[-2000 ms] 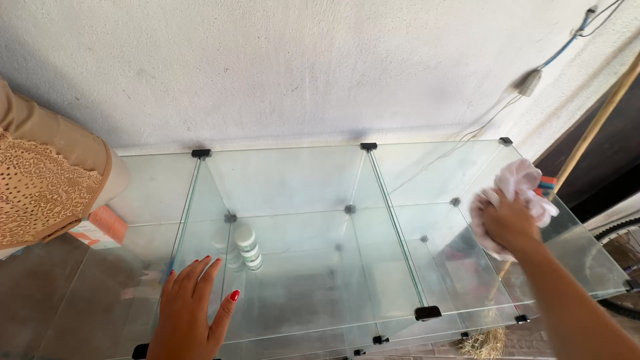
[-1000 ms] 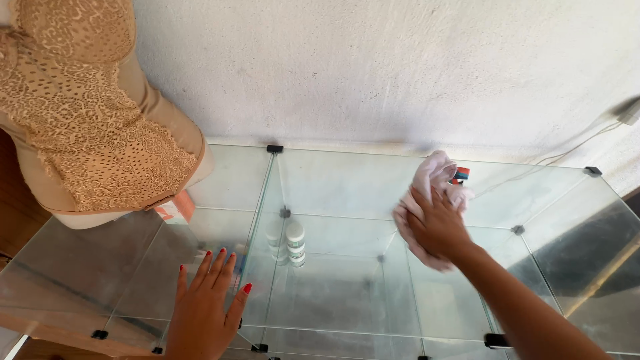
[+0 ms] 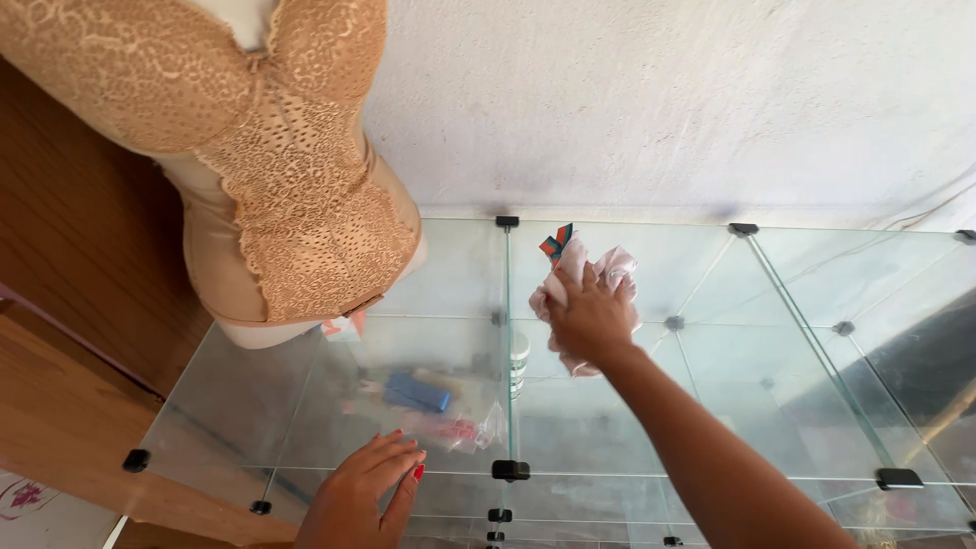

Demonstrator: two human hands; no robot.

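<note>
My right hand [image 3: 593, 316] presses a crumpled pale pink cloth [image 3: 576, 358] onto the glass top of a display case [image 3: 732, 282], just right of a glass divider. An orange and dark teal piece [image 3: 559, 242] sticks out at the cloth's upper left. My left hand [image 3: 374, 484], with red nails, is at the front edge of the glass, fingers slightly apart and holding nothing. Whether it touches the glass I cannot tell.
A mannequin torso in a beige lace bodysuit [image 3: 305, 206] stands on the case's left end. Below the glass are white containers [image 3: 518, 358], a blue item [image 3: 416, 392] and clear plastic packaging [image 3: 457, 431]. Black connectors [image 3: 510, 470] join the panes. A rough white wall [image 3: 671, 107] is behind.
My right hand has moved left along the glass top with the cloth, from the case's right part to beside the divider near the mannequin. The view has shifted left.
</note>
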